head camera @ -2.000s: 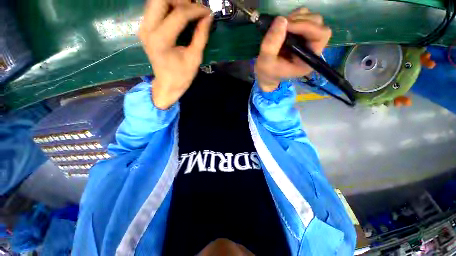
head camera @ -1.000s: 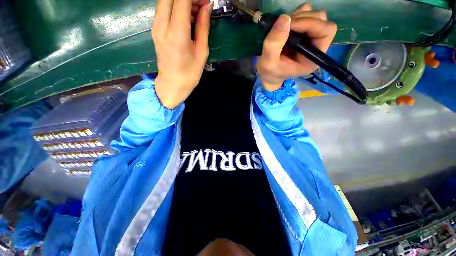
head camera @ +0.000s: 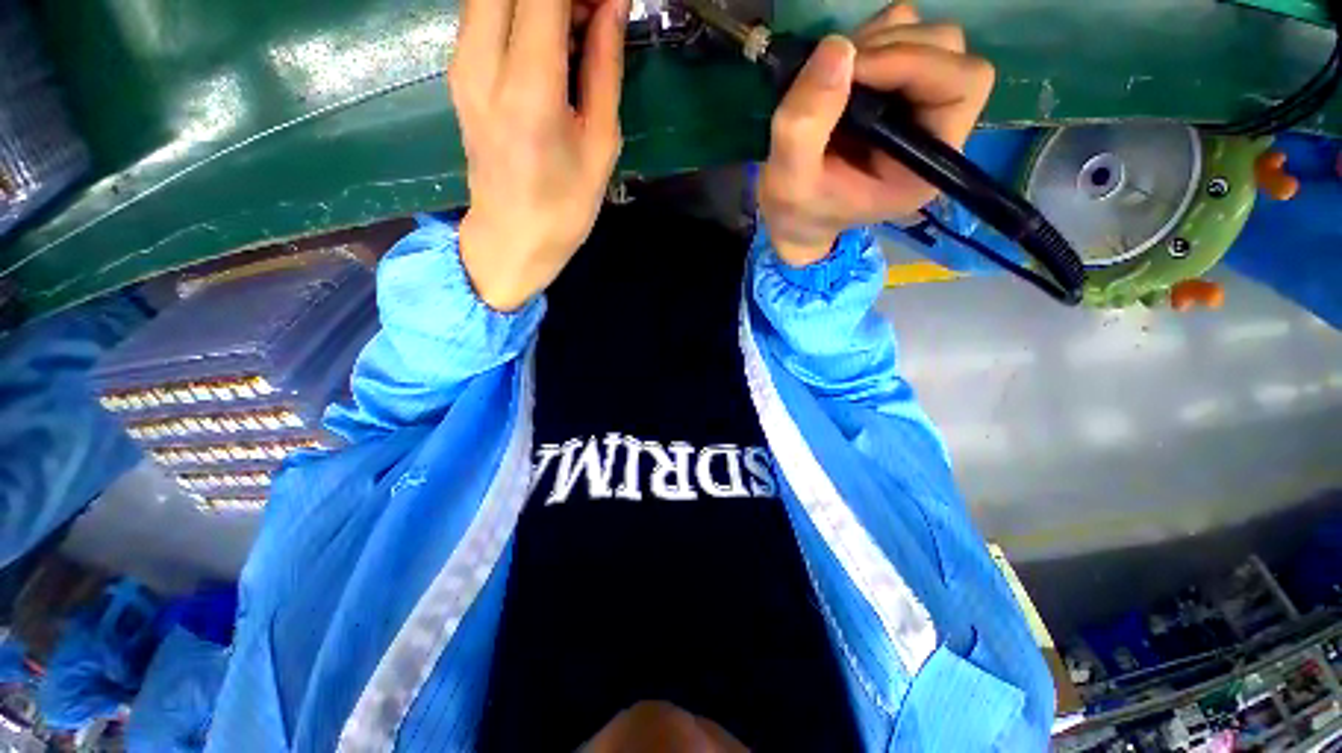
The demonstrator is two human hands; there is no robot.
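My right hand (head camera: 880,133) is closed around the black handle of the soldering iron (head camera: 942,174). The iron's metal tip points up and left to a small silver-white module (head camera: 657,15) in a dark holder at the top edge. My left hand (head camera: 533,140) is just left of the module, thumb and fingers close together. Its fingertips are partly cut off by the frame, so I cannot tell what it holds. A thin line, likely solder wire (head camera: 280,136), trails across the green bench (head camera: 353,184) toward my left hand.
Stacked clear trays with rows of modules (head camera: 221,390) stand beside me at the left. More trays (head camera: 30,133) are at the upper left. A small round fan (head camera: 1114,177) with a green body and orange knobs is at the bench edge on the right. Black cables (head camera: 1295,88) lie at the upper right.
My left hand has moved up and slightly right, and its fingers have straightened toward the top edge. My right hand and the iron have shifted slightly right.
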